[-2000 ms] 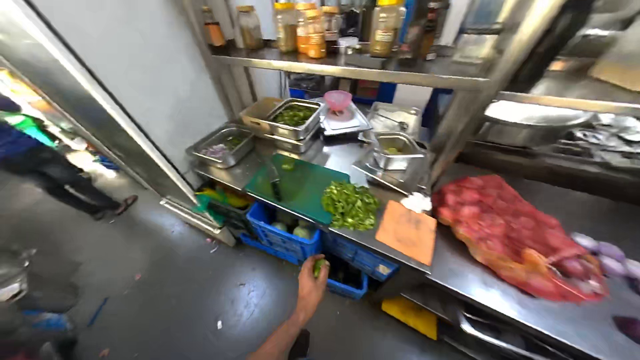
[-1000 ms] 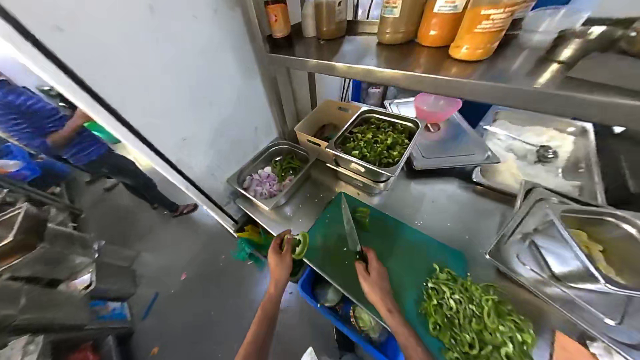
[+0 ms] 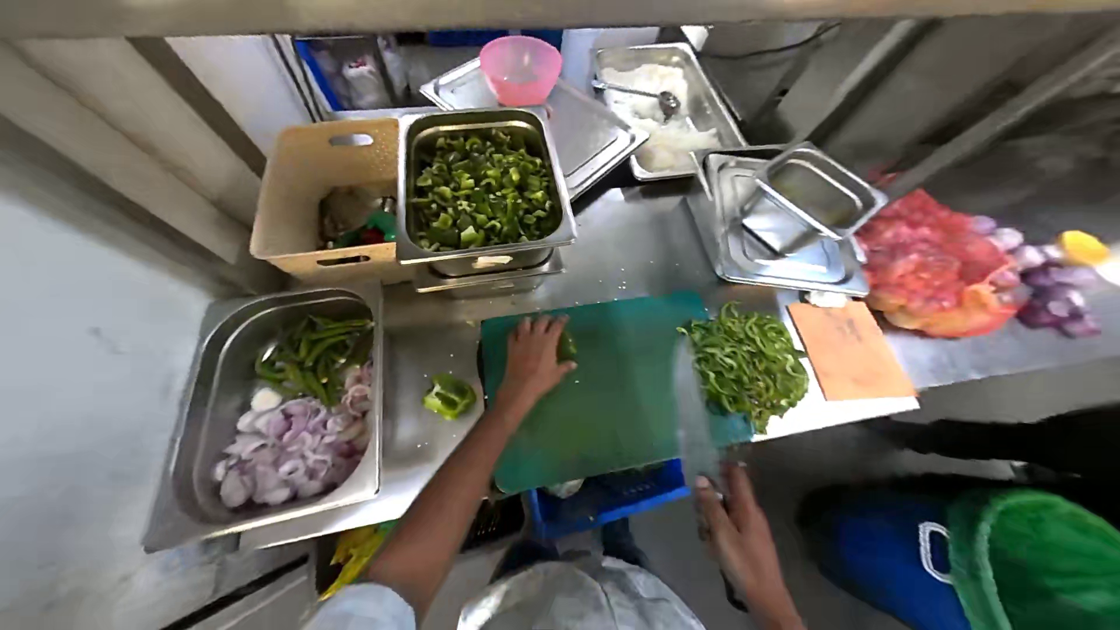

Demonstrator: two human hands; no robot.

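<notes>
My left hand [image 3: 531,363] rests palm down on the upper left of the green cutting board [image 3: 604,385], its fingers by a small green pepper piece [image 3: 567,346]. Whether it grips that piece is unclear. My right hand [image 3: 735,525] holds a kitchen knife [image 3: 694,411] by the handle in front of the board's right end, the blurred blade pointing away from me beside a pile of sliced green pepper [image 3: 752,363]. A cut green pepper [image 3: 450,396] lies on the steel counter left of the board.
At left is a steel pan [image 3: 379,437] of chopped onions and green chillies. Behind the board are a steel pan [image 3: 560,229] of diced green pepper, a beige basket [image 3: 284,219] and stacked steel lids [image 3: 792,254]. An orange board [image 3: 850,350] and a red net bag [image 3: 932,262] lie right.
My left hand, which held a green pepper piece in front of the counter, is now on the board. The knife has moved from the board's left part to its right end. The view has shifted.
</notes>
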